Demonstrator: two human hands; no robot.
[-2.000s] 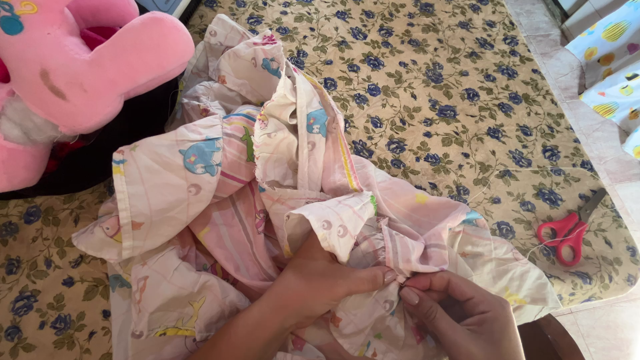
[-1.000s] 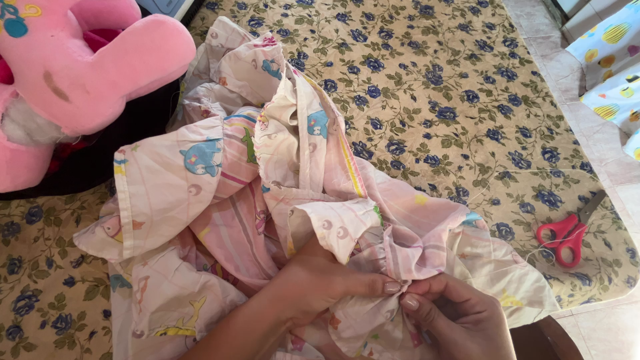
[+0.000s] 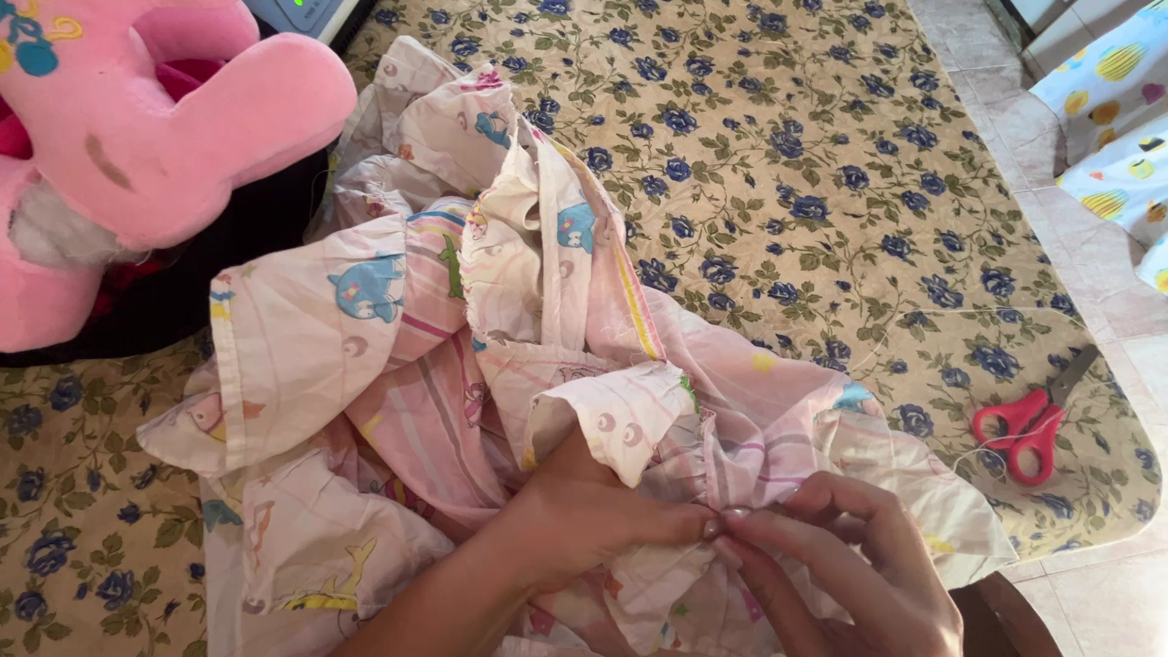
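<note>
A crumpled pink and white printed cloth (image 3: 438, 411) with stripes and sea-animal figures lies in folds across the near part of the table. My left hand (image 3: 602, 516) reaches in under a white flap and pinches gathered fabric at its thumb tip. My right hand (image 3: 839, 557) meets it there, thumb and forefinger closed on the same gathered spot. The fingertips of both hands touch or nearly touch; whether a needle is between them cannot be told. Some of my left fingers are hidden by the cloth.
Red-handled scissors (image 3: 1031, 433) lie at the right on the floral tablecloth (image 3: 785, 182), with loose thread (image 3: 985, 447) around them. A pink plush toy (image 3: 182, 119) with exposed stuffing rests on something black at the upper left. Tiled floor (image 3: 1109, 557) and a patterned curtain-like cloth (image 3: 1118, 137) are at the right.
The fingers of my right hand have shifted slightly at the gathered spot. My left hand keeps its hold, and the cloth there has moved a little.
</note>
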